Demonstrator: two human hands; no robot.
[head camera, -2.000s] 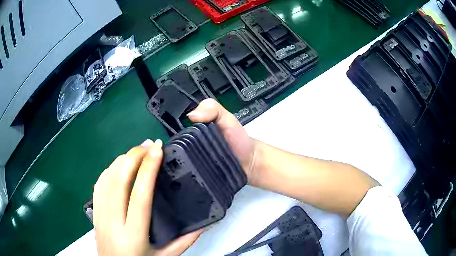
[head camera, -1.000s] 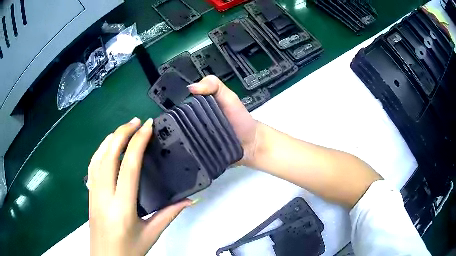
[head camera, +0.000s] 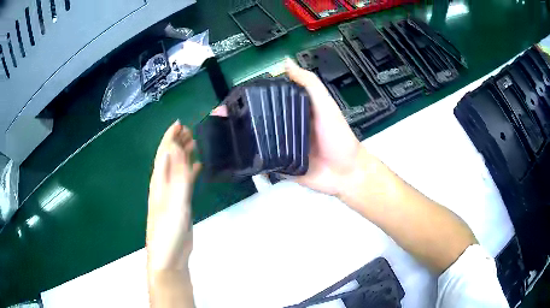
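Note:
A fanned stack of black phone middle frames (head camera: 271, 127) is held up above the mat and white sheet, its side edges showing as pale and dark parallel stripes. My right hand (head camera: 328, 135) grips the stack from its right side. My left hand (head camera: 172, 192) is upright and blurred at the left of the stack, with fingers apart and bent toward it; it looks separate from the stack. The left end of the stack is blurred.
Frame groups (head camera: 374, 54) lie on the green mat (head camera: 120, 180) along the white sheet (head camera: 253, 252). Set-aside frames (head camera: 377, 292) lie near me. Beyond are a red tray (head camera: 313, 21), a single frame (head camera: 258, 25), a clear bag (head camera: 123, 96) and, right, a black tray (head camera: 500, 132).
The stack is turned so its striped side edges face me more, and it is higher in view. My left hand has let go of its left side. The view has shifted.

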